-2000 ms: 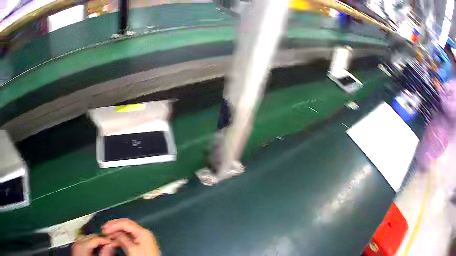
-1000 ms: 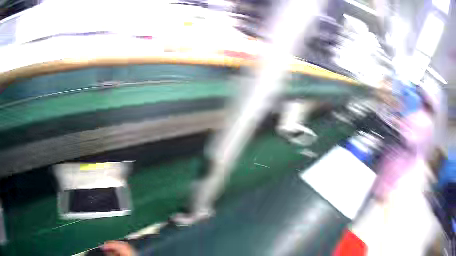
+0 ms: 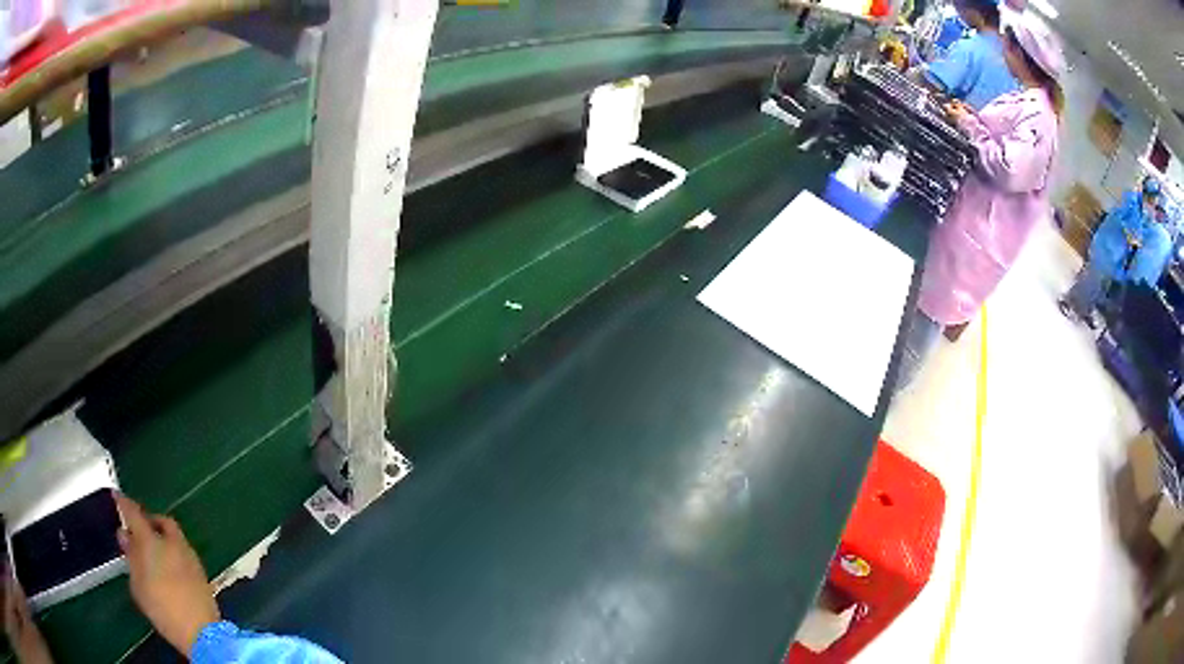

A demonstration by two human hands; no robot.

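Note:
An open white gift box (image 3: 68,586) lies on the green belt at the lower left, its lid standing up at the back and a flat black product (image 3: 68,538) inside. A lime label (image 3: 13,453) shows on the lid, cut by the left edge. My right hand (image 3: 166,571), bare with a blue sleeve, grips the box's right side. My left hand (image 3: 21,628) is at the box's left side, largely cut off by the picture's edge; its fingers lie against the box.
A pale metal post (image 3: 370,234) is bolted at the belt edge. Another open box (image 3: 636,195) stands farther along the belt. A white sheet (image 3: 818,298) lies on the dark worktop (image 3: 558,493). A red stool (image 3: 889,532) stands beside it. A person in pink (image 3: 993,195) stands beyond.
The view has turned right and steadied. My hands, earlier together near the belt's front edge, are now apart at the sides of an open box.

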